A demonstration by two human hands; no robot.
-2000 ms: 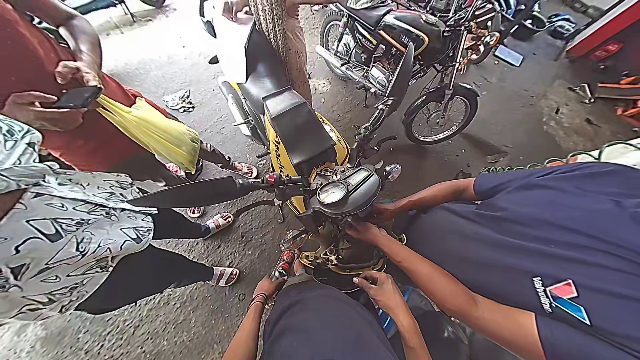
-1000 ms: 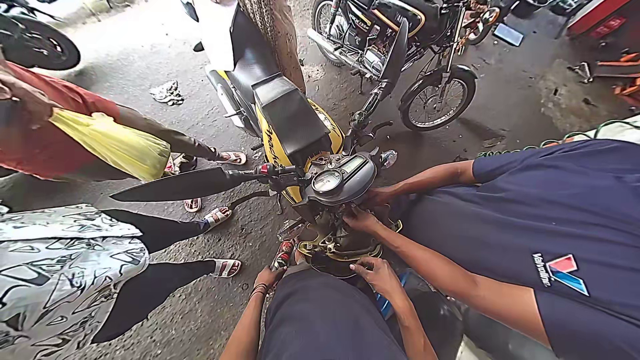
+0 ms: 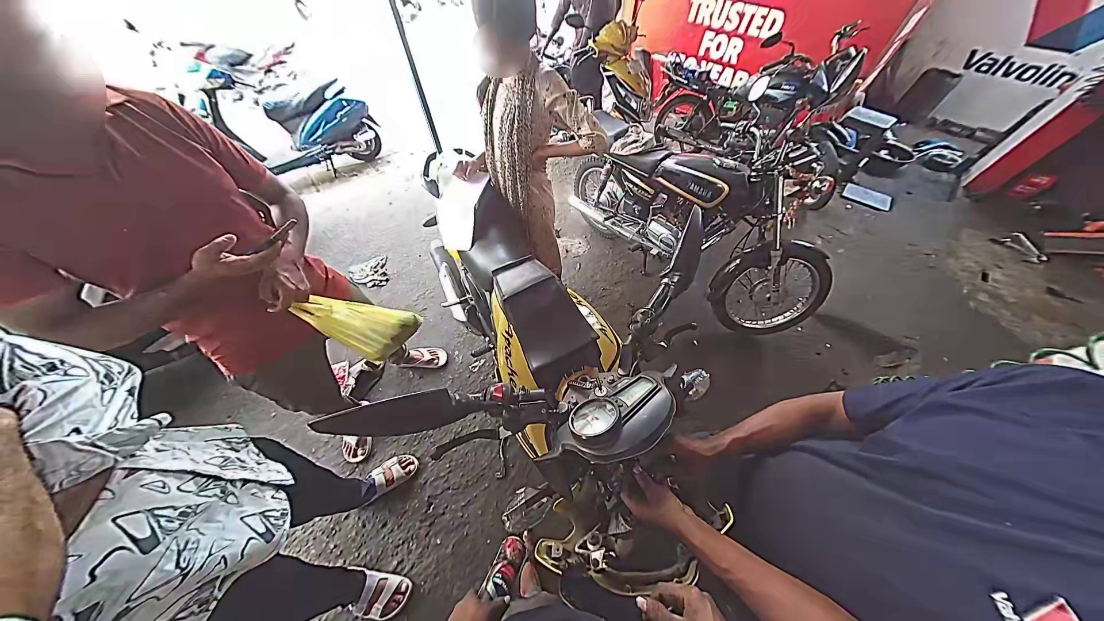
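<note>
My left hand (image 3: 479,607) is low in the head view, partly cut off, beside a blurred red and dark object (image 3: 503,567) that I cannot identify. To its right, my right hand (image 3: 681,601) is at the lower edge of the motorcycle's yellow-trimmed front fairing (image 3: 617,576); its fingers are bent, and whether they grip anything is unclear. Above both hands is the front of a yellow and black motorcycle, with its instrument cluster (image 3: 617,412) turned upward. A co-worker's hands (image 3: 657,500) reach in behind the cluster from the right, their fingertips partly hidden among the parts.
The co-worker's dark blue shirt (image 3: 931,492) fills the right side. At left, a person in a red shirt (image 3: 164,190) holds a phone and a yellow bag (image 3: 358,326), near another in patterned clothing (image 3: 181,517). A mirror (image 3: 388,412) juts left. A black motorcycle (image 3: 690,185) stands beyond.
The view has tilted up strongly. My hands remain low by the fairing, and the co-worker's hands remain behind the instrument cluster.
</note>
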